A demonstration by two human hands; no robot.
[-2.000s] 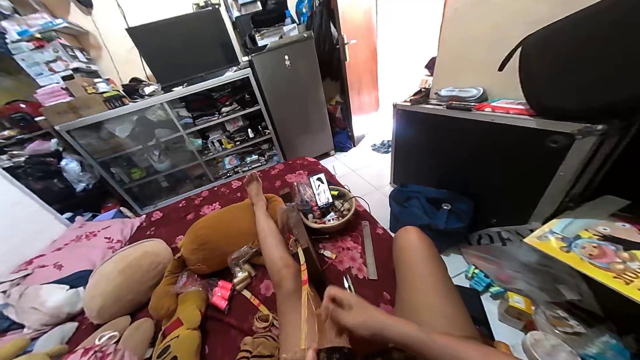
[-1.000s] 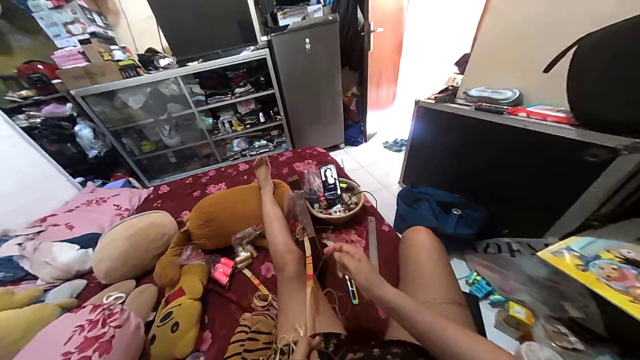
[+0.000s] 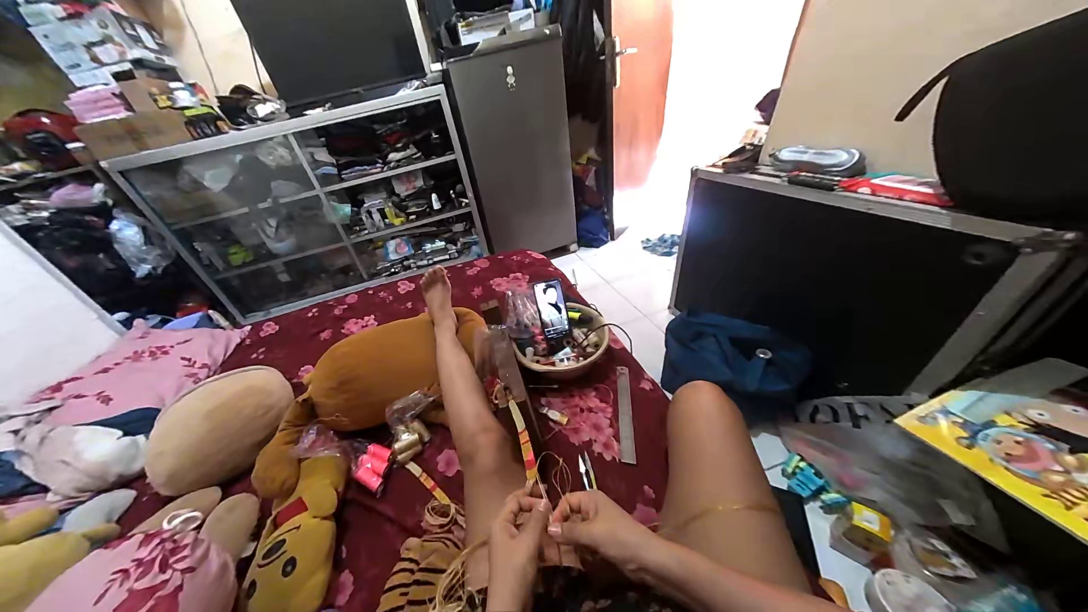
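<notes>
My left hand (image 3: pixel 514 544) and my right hand (image 3: pixel 599 527) meet low in the head view, between my legs. Fingertips of both pinch thin tan cord (image 3: pixel 551 476) at the near end of a yellow and red woven band (image 3: pixel 522 433). The band runs along a dark wooden board (image 3: pixel 520 382) beside my left leg. Small scissors (image 3: pixel 586 470) lie just beyond my right hand, and a steel ruler (image 3: pixel 626 416) lies farther right. Loose cord strands (image 3: pixel 459 578) hang left of my left hand. Another piece of patterned band (image 3: pixel 427 483) lies left of the leg.
A basket (image 3: pixel 568 372) of spools holds an upright phone (image 3: pixel 552 309). Red thread spools (image 3: pixel 371 467), a plush bear (image 3: pixel 293 544) and an orange bolster (image 3: pixel 374 365) lie on the left. A blue bag (image 3: pixel 731 353) stands on the floor to the right.
My right hand, which was raised over the bedspread near the scissors, has come down and left to meet my left hand at the band's end. My left hand shows more fully.
</notes>
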